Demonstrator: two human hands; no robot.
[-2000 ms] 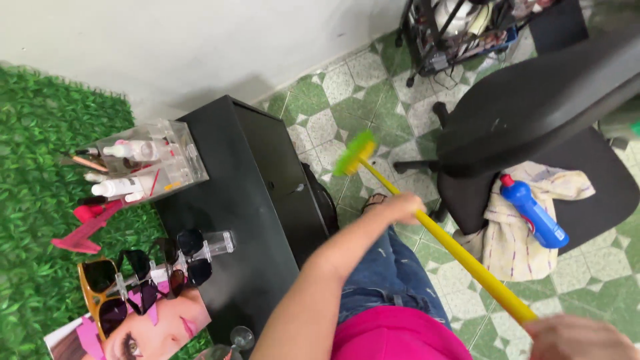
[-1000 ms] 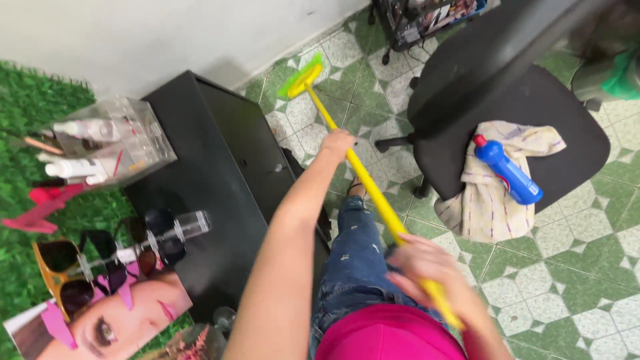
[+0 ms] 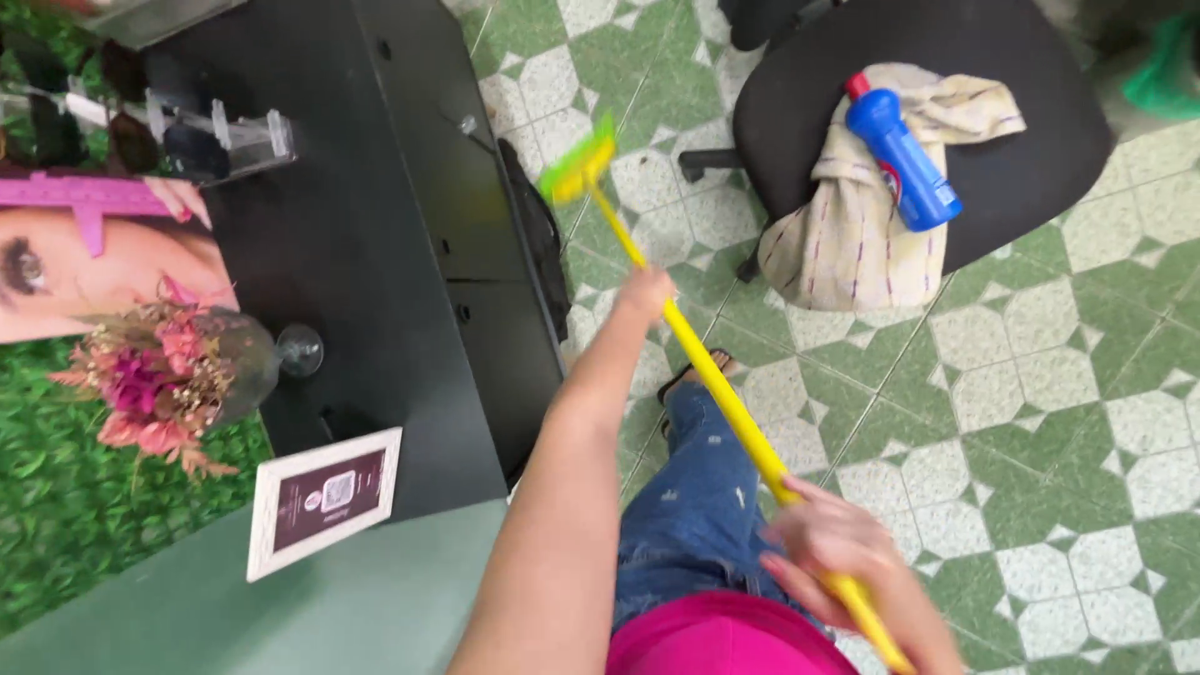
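Note:
A broom with a yellow handle (image 3: 714, 375) and green bristles (image 3: 578, 161) runs diagonally over the green and white tiled floor (image 3: 848, 417). My left hand (image 3: 647, 289) is closed around the handle, not far below the broom head. Lower down, near the handle's end, is my right hand (image 3: 834, 548), blurred, wrapped around it with some fingers partly lifted. The broom head is beside the front of a black cabinet (image 3: 412, 187); whether its bristles touch the floor I cannot tell.
A black office chair (image 3: 1022, 178) holds a striped cloth (image 3: 867, 244) and a blue bottle with a red cap (image 3: 902, 155). On the cabinet stand a sunglasses rack (image 3: 253, 141), a glass vase of flowers (image 3: 248, 361) and a white-framed sign (image 3: 323, 502). A sandalled foot (image 3: 694, 370) is below the broom.
Both hands still hold the broom, and the right hand is nearer my body than two seconds ago. The view has shifted, bringing the framed sign into sight.

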